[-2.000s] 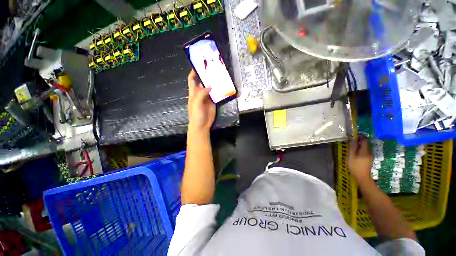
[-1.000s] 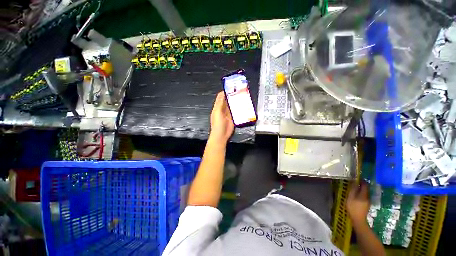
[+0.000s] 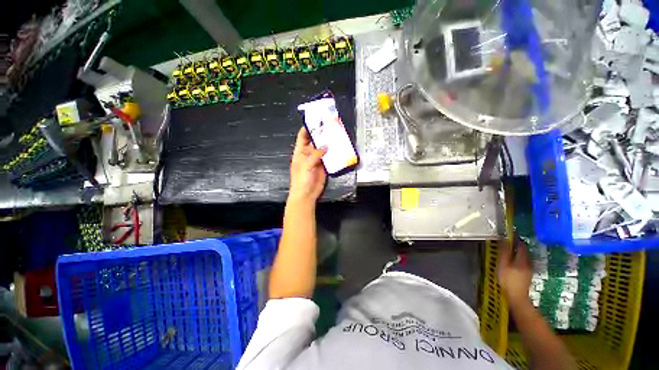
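Note:
A smartphone (image 3: 330, 135) with a bright white-red screen is in my left hand (image 3: 309, 168), over the right end of the black belt. The thumb lies at the phone's lower left edge. My right hand (image 3: 514, 271) is low on the right, at the left rim of the yellow crate (image 3: 623, 296). Its fingers are blurred and partly hidden, so its grip cannot be told. Green-and-white boards (image 3: 568, 285) stand in rows inside the yellow crate.
A blue tray (image 3: 547, 189) of white housings overlaps the yellow crate. A clear hood (image 3: 498, 108) hangs above the soldering machine (image 3: 441, 141) and metal tray (image 3: 448, 213). Boards (image 3: 271, 59) line the far edge of the belt (image 3: 238, 155). A blue crate (image 3: 144, 253) stands lower left.
The camera view has shifted. My left hand still holds the phone over the belt, its thumb now over the lower screen edge. My right hand stays beside the yellow crate.

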